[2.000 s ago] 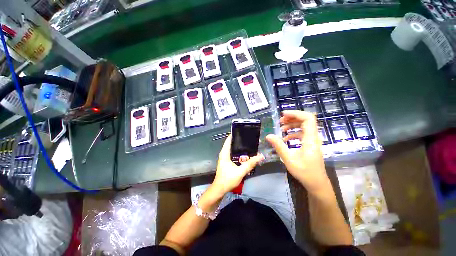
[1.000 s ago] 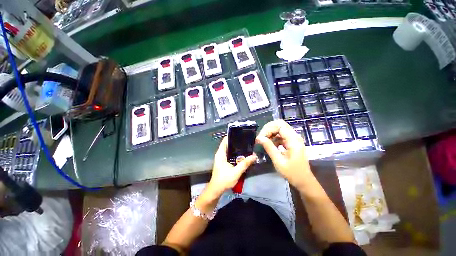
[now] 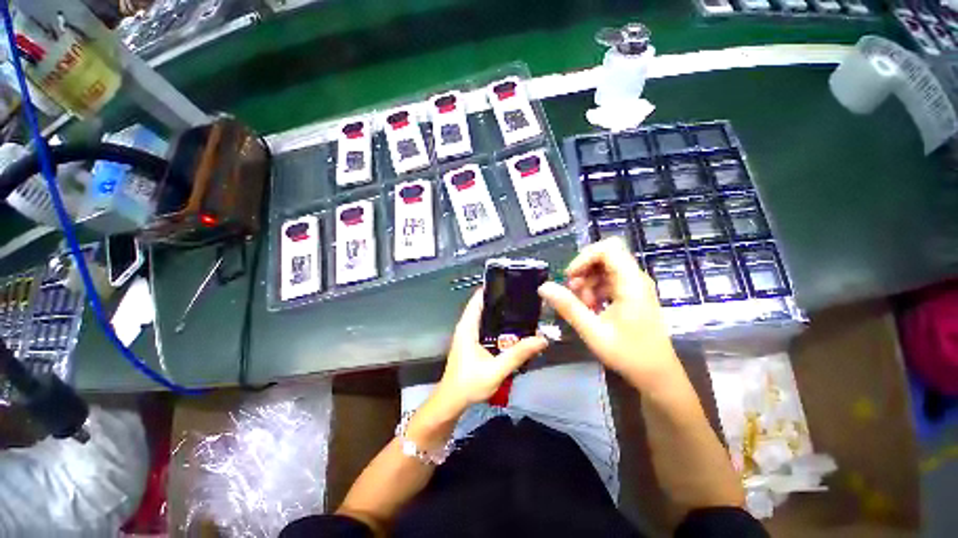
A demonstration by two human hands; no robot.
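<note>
A dark-fronted handset (image 3: 513,298) is held upright, screen toward me, in my left hand (image 3: 473,363), with the thumb near its keypad. My right hand (image 3: 620,321) is at the handset's right side, thumb and index fingertips close to the screen's upper right edge. Something small and pale shows near the handset's lower right corner; what it is cannot be told. Whether a thin film is in my right fingertips is too small to tell. The phone tray (image 3: 315,191) holds several white-backed handsets face down, with its back left pocket empty. The lens tray (image 3: 795,313) holds black-bordered windows to the right.
A whitish pump bottle (image 3: 622,79) stands on a white wipe behind the lens tray. A brown box (image 3: 215,179) with a red light, a blue air line (image 3: 65,226) and a black hose are left. A white roll (image 3: 867,76) is far right. Scrap boxes sit below the bench.
The right hand came in from the lens tray side to the handset's right edge, then shifted slightly right and up. The left hand still holds the handset. The view shifted slightly.
</note>
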